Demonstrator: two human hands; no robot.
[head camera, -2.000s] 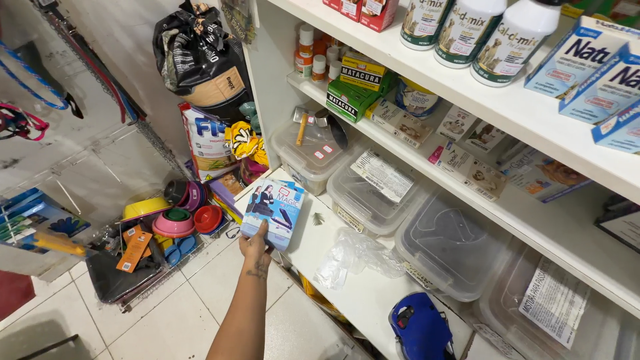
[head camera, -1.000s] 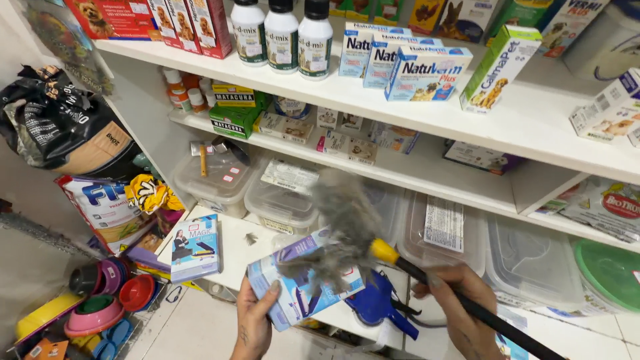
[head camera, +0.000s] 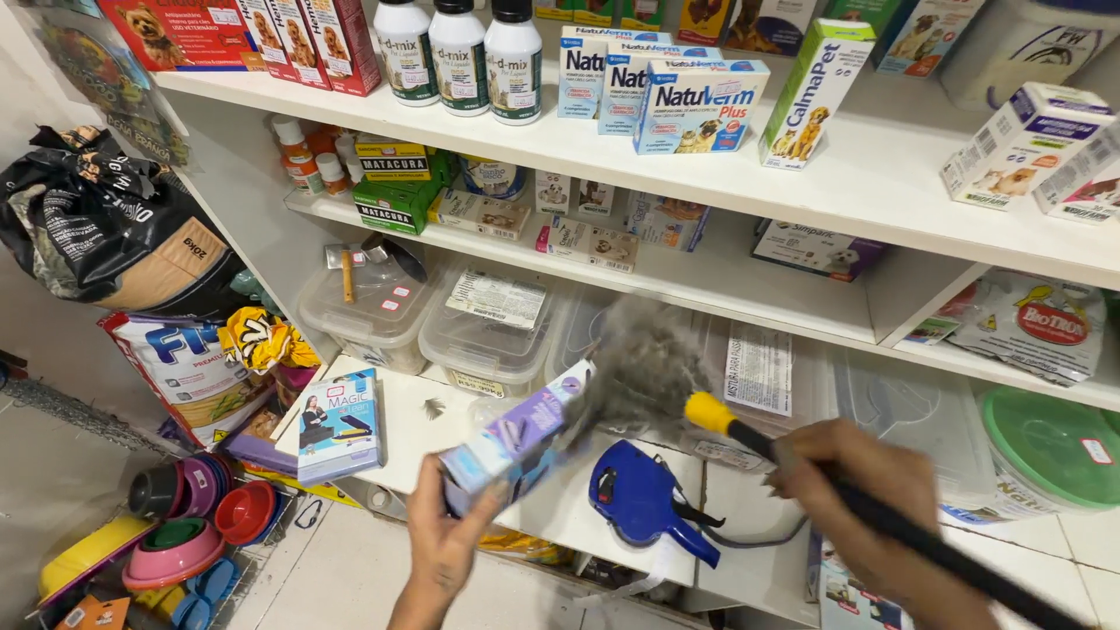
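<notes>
My left hand (head camera: 455, 525) grips a blue and purple product box (head camera: 516, 437), tilted up to the right above the low white shelf. A feather duster (head camera: 652, 363) with grey plumes, a yellow collar and a black handle is in my right hand (head camera: 862, 499); its blurred plumes are against or very close to the box's far side. Beneath them a blue price labelling gun (head camera: 634, 494) lies on the shelf. Another blue and white box (head camera: 339, 424), with a person pictured on it, lies at the shelf's left end, and a small grey tuft (head camera: 433, 408) rests near it.
Lidded clear plastic bins (head camera: 367, 306) line the back of the low shelf, with a green-lidded tub (head camera: 1050, 446) at right. Medicine boxes (head camera: 700, 105) and bottles (head camera: 516, 70) stand on the shelf above. Coloured pet bowls (head camera: 175, 551) and a feed bag (head camera: 188, 376) are at left.
At first my hand was on a box at the shelf's left end. One second ago a box and the feather duster were in my hands; the box is now tilted more steeply.
</notes>
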